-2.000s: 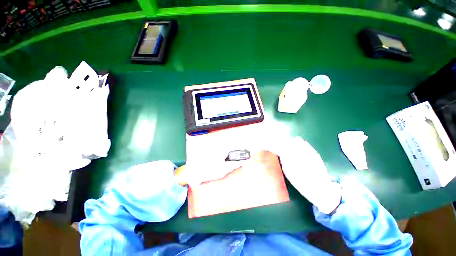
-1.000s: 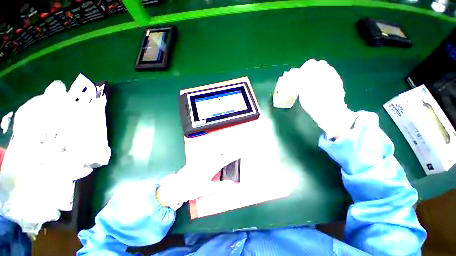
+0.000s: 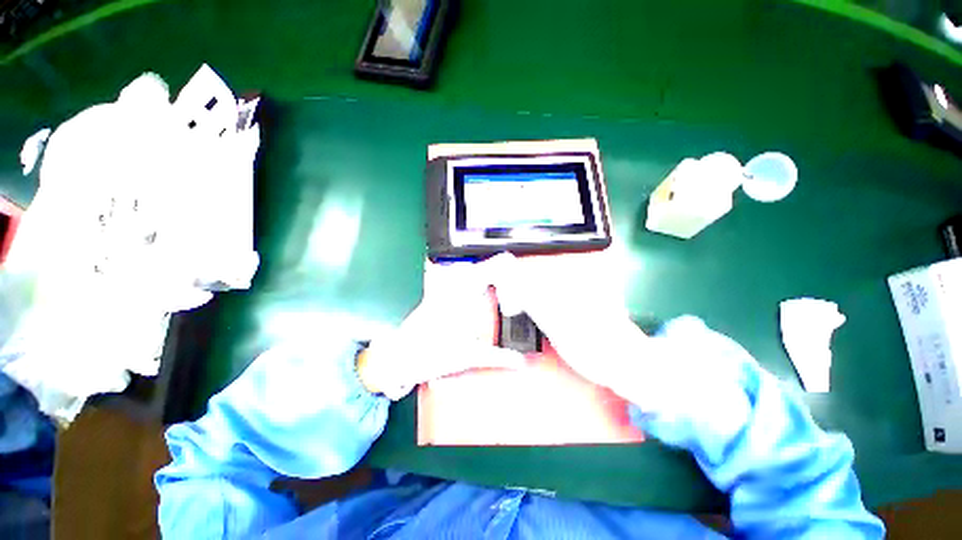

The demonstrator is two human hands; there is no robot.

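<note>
My left hand [image 3: 448, 332], in a white glove, holds a small black module [image 3: 519, 332] above the red-orange mat [image 3: 527, 406]. My right hand [image 3: 580, 322], also in a white glove, lies against the module's upper right side. Glare washes out its fingers, so I cannot tell whether it grips the module or holds a cloth. The black tablet [image 3: 524, 204] lies on the far end of the mat with its screen lit white and blue.
A white bottle [image 3: 691, 198] with its round lid open stands right of the tablet. A white wipe [image 3: 811, 340] and white carton [image 3: 932, 353] lie at right. White plastic bags [image 3: 137, 232] are heaped at left. Tablets lie at the far edge [image 3: 406, 40] and far right [image 3: 923, 105].
My right hand has moved from the white bottle back to the module at my left hand. The bottle's open lid and the wipe show again. The view has shifted.
</note>
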